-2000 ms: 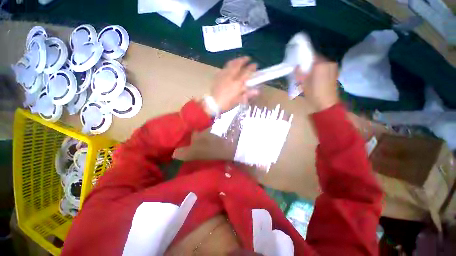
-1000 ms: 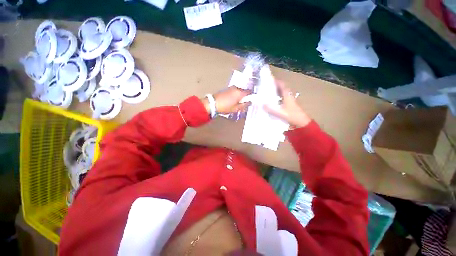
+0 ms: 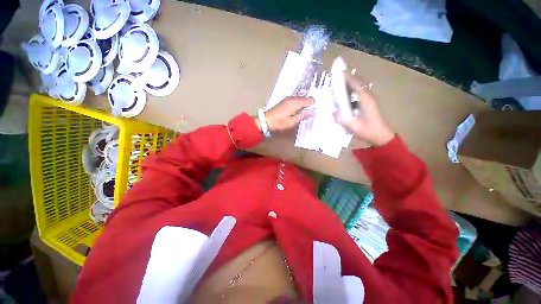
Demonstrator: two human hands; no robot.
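Observation:
Flat white stems (image 3: 323, 139) lie side by side in a stack on the brown cardboard, with thin prongs at the far end. More white stems (image 3: 283, 80) lie to their left. My left hand (image 3: 287, 114) has its fingertips at the stack's left side; whether they grip a stem is unclear. My right hand (image 3: 369, 116) is shut on a white ring part (image 3: 340, 89), seen nearly edge-on above the stack's right side. Its fingers are slightly blurred and hide the part's lower right. Whether a stem is joined to it cannot be told.
White ring parts (image 3: 138, 48) are heaped at the upper left. A yellow crate (image 3: 76, 178) with rings stands below them. Shiny clear specks (image 3: 314, 41) lie beyond the stems. A green belt (image 3: 350, 18) runs behind, with white sheets (image 3: 415, 19). A carton (image 3: 504, 139) stands at right.
The joined piece held between my hands two seconds ago is no longer seen there. My right hand has since come down to the stack and now holds a ring part. The view has shifted.

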